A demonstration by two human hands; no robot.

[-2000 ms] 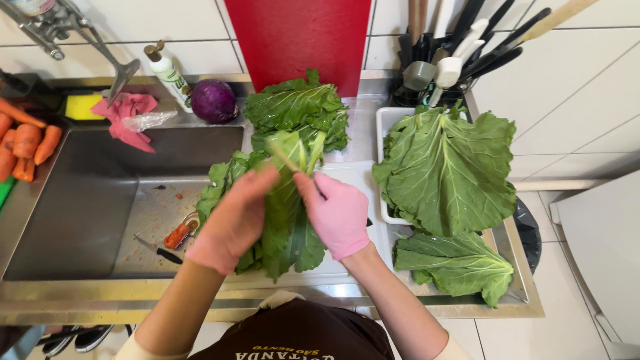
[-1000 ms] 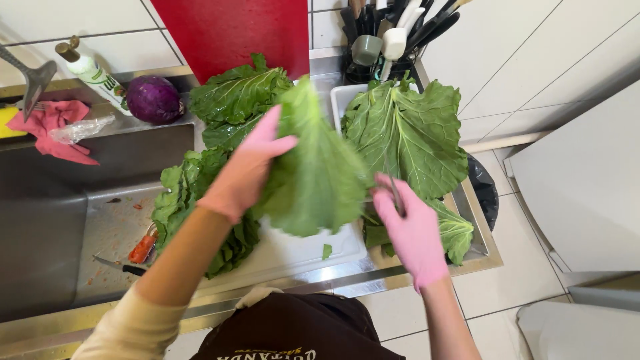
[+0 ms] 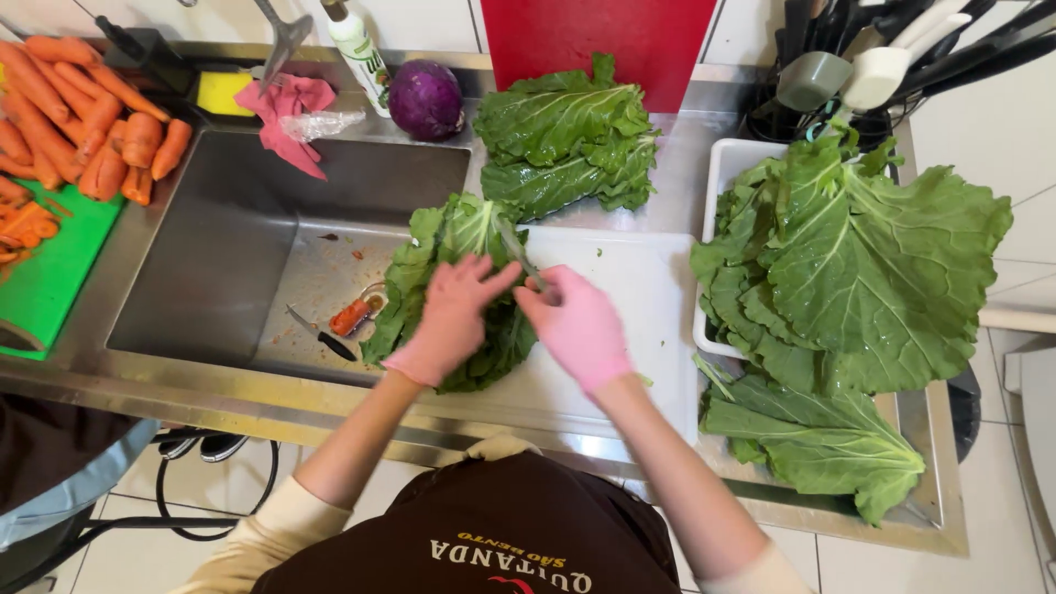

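My left hand (image 3: 452, 318), in a pink glove, rests with spread fingers on a pile of collard leaves (image 3: 396, 289) at the left of a white cutting board (image 3: 627, 330). In my right hand (image 3: 577, 326), gloved in pink too, is a knife (image 3: 521, 252), its blade over the pile's top right edge. Behind the board lies another stack of collard leaves (image 3: 569, 140). At the right, large leaves (image 3: 883, 264) heap over a white plastic tub (image 3: 711, 190), and further leaves (image 3: 817, 437) lie in front of it.
The sink (image 3: 223, 256) on the left holds a small black-handled knife (image 3: 334, 345) and a carrot piece (image 3: 351, 317). Carrots (image 3: 103, 124) lie by a green board (image 3: 66, 272). A red cabbage (image 3: 426, 99), a bottle (image 3: 360, 58) and a utensil holder (image 3: 775, 124) stand along the wall. Another person's clothing (image 3: 66, 470) shows lower left.
The leaf that my left hand held up a second ago is out of that hand, which now lies on the left pile. My right hand has moved left with the knife, away from the right-hand leaves.
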